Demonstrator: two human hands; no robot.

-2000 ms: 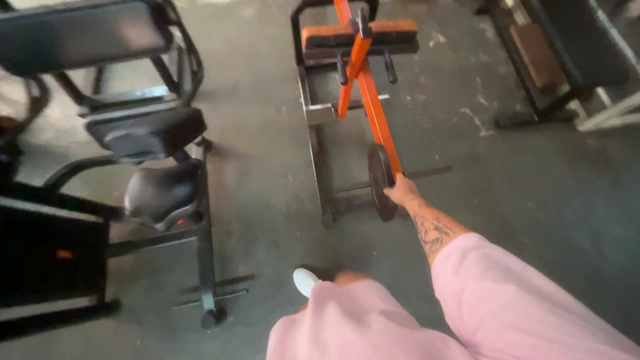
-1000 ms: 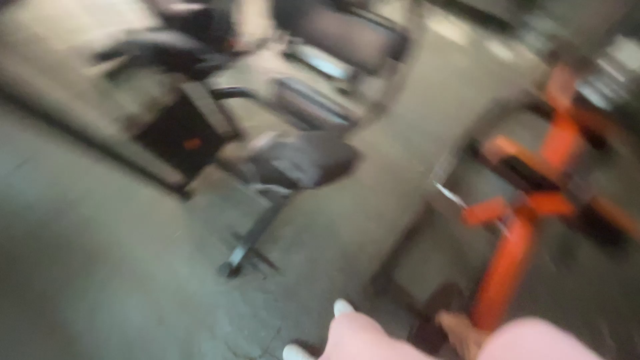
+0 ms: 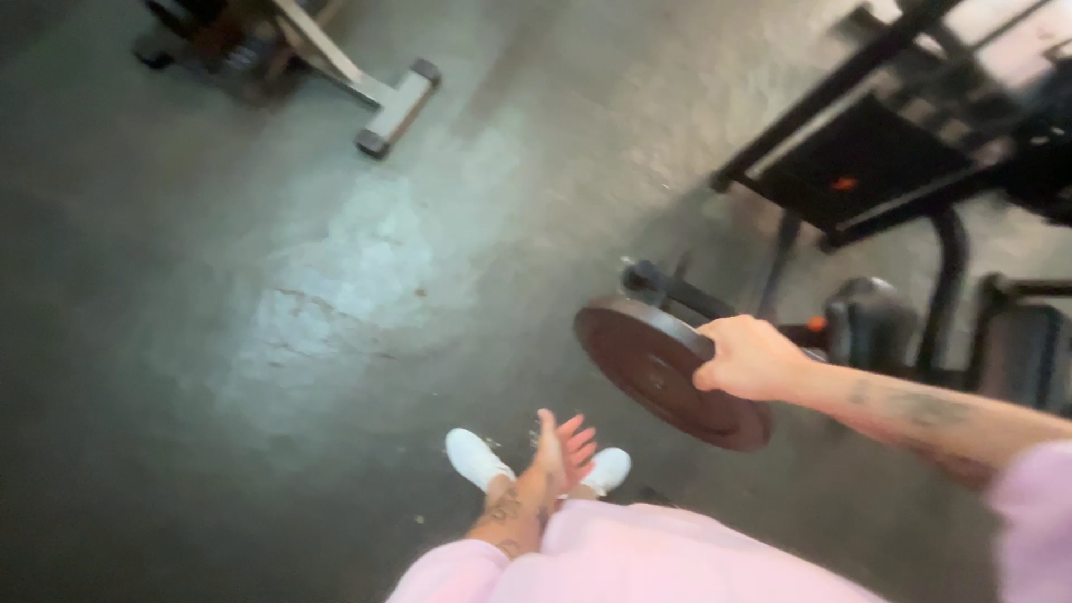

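My right hand [image 3: 749, 360] grips the upper rim of a round weight plate [image 3: 662, 377], which hangs tilted at the right of the view, its broad dark reddish-brown face towards me. My left hand [image 3: 563, 452] is in front of my body, palm facing sideways, fingers apart and holding nothing. It is to the left of and below the plate, above my white shoes [image 3: 473, 456]. Whether the plate's lower edge touches anything is unclear from this angle.
Behind the plate stands a black gym machine with a padded seat [image 3: 871, 322] and a dark panel [image 3: 867, 167]. A pale metal machine foot [image 3: 399, 109] rests on the worn floor [image 3: 335, 276] at the upper left. My pink clothing fills the bottom.
The view has swung far to the left. The plate, earlier beside the orange machine's bar, is now away from it in my right hand. My left hand has come into view.
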